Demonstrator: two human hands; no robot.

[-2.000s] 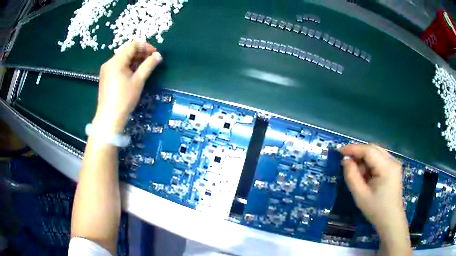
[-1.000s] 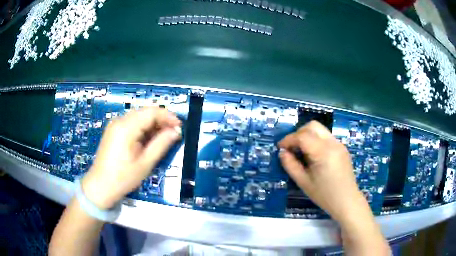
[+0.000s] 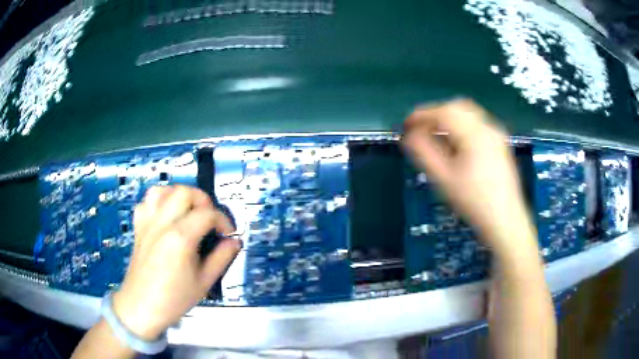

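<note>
Blue circuit-board panels lie side by side in the track; one panel (image 3: 298, 224) is at the centre, and another panel (image 3: 77, 217) is to its left. My left hand (image 3: 179, 252), with a pale wristband (image 3: 129, 329), is over the left panel's right part, thumb and fingertips close together at the gap beside the centre panel. Whether a small part is between them cannot be told. My right hand (image 3: 462, 161) is blurred, raised over the track's back rail above a panel further right, fingers curled. What it holds, if anything, cannot be made out.
Loose white connectors lie in a pile (image 3: 42, 77) at far left and another pile (image 3: 546, 59) at the back right. Rows of metal-shell connectors (image 3: 214, 48) lie on the green surface (image 3: 336, 91). The pale metal front edge (image 3: 294, 326) runs along the near side.
The view has turned right, so piles and panels sit further left. My right hand has moved up from the board to the back rail. My left hand has moved nearer the centre panel's left edge.
</note>
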